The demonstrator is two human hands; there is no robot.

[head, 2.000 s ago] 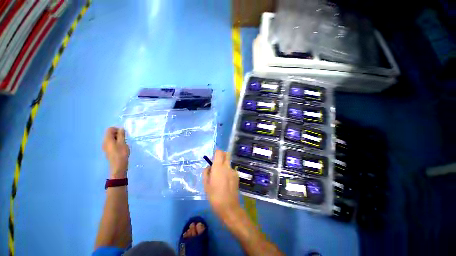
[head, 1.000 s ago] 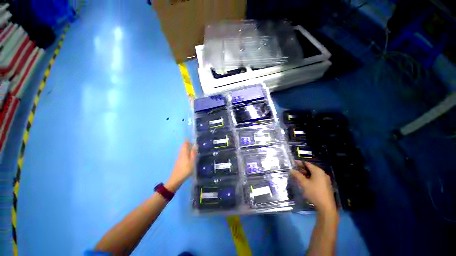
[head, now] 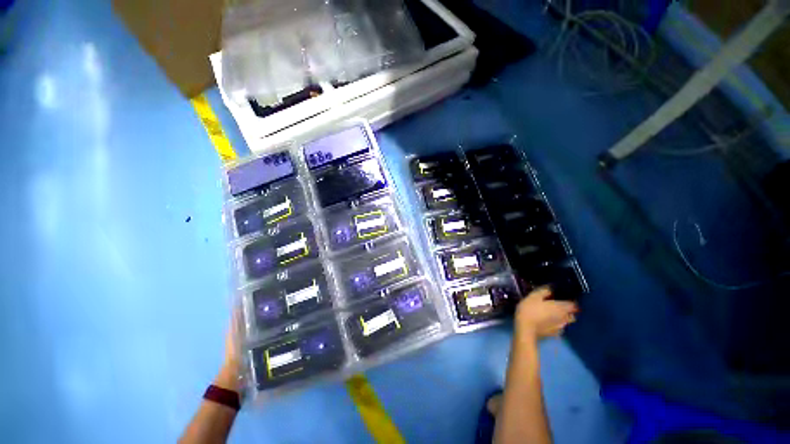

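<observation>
A clear blister tray [head: 332,252] lies in front of me, slightly tilted in view. It has two lilac pieces with dark handwriting at its far end and black phone parts with white labels in its other pockets. A shadowed black-looking tray stack [head: 502,227] stands close to its right. My left hand [head: 232,354] is at the main tray's left edge, its fingers mostly hidden behind that edge. My right hand [head: 546,314] is at the near right corner of the black-looking stack, with curled fingers; whether it grips anything is unclear.
White foam boxes [head: 351,115] with see-through empty trays [head: 325,43] on top stand beyond the trays. A brown cardboard box [head: 171,42] is at the far left. Cables [head: 606,43] and a pale bar [head: 693,91] are at the right. A blue stool part [head: 663,416] is at the lower right.
The view has shifted right. The empty-looking tray from two seconds ago has moved onto the filled tray. My right hand has left the main tray's right side and moved to the dark stack's corner.
</observation>
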